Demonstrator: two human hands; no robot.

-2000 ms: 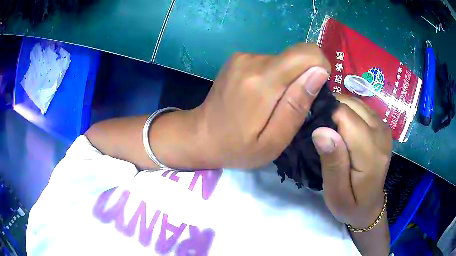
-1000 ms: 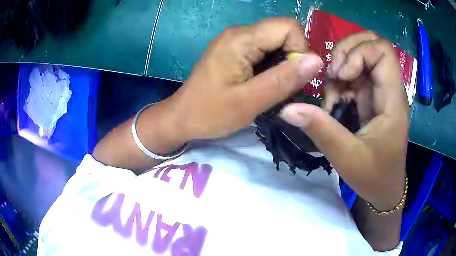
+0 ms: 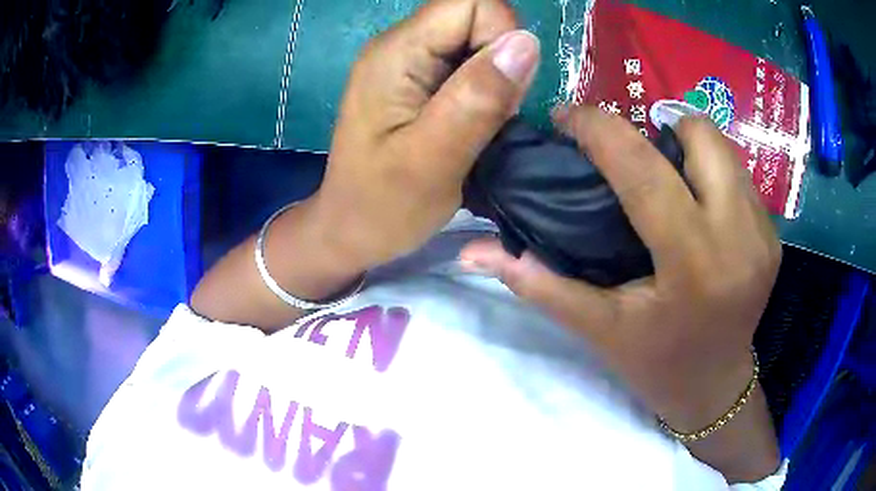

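Observation:
A gathered black bunch (image 3: 567, 206) with pleats running along it lies between my two hands above my lap. My left hand (image 3: 423, 134) is closed on its left end, thumb on top; its fingertips are hidden. My right hand (image 3: 672, 240) cups the bunch from the right, with fingers over the top and the thumb below its lower edge. A red packet (image 3: 692, 58) lies on the table behind my right hand. A small whitish spoon (image 3: 669, 113) on it is partly hidden by my right fingers.
The green table (image 3: 221, 86) bears a dark pile (image 3: 67, 48) at far left. A blue slim object (image 3: 821, 91) and dark pieces (image 3: 862, 115) lie right of the packet. A blue bin (image 3: 173, 230) with crumpled white material (image 3: 104, 203) is below the table edge at left.
My left hand has moved left and up. My right hand has opened around the bunch, which now shows smooth pleats instead of the ragged edge. The spoon on the packet shows again.

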